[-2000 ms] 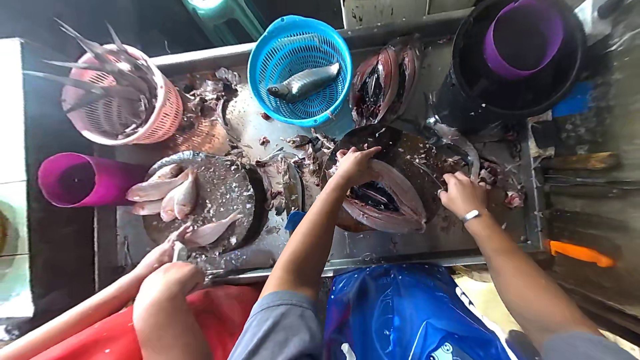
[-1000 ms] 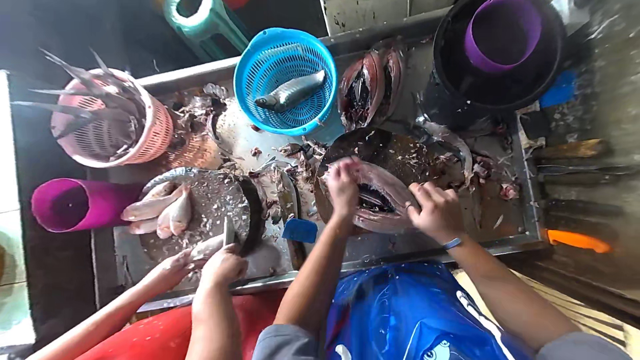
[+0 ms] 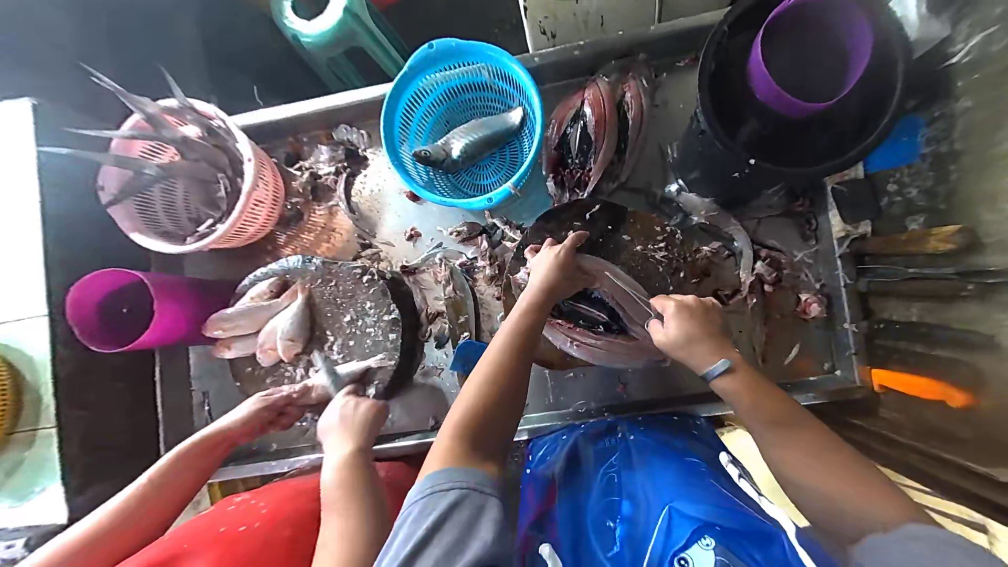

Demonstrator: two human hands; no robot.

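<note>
A large fish, split open along its length, lies on the dark round chopping board with its dark cavity showing. My left hand grips its far left end. Over the right side of the fish, my right hand holds a thin metal tool, perhaps tweezers, whose tip touches the flesh or lies just above it. Two more split fish lie behind the board. A blue basket holds a whole silvery fish.
At left, a co-worker's hands hold a knife and small fish on another round board. A pink basket of fish, a purple container and a black bucket surround the metal tray. An orange-handled tool lies right.
My left hand has moved from over the fish's middle to its far left end. My right hand was lower left of its place two seconds ago, and stays at the fish's right side.
</note>
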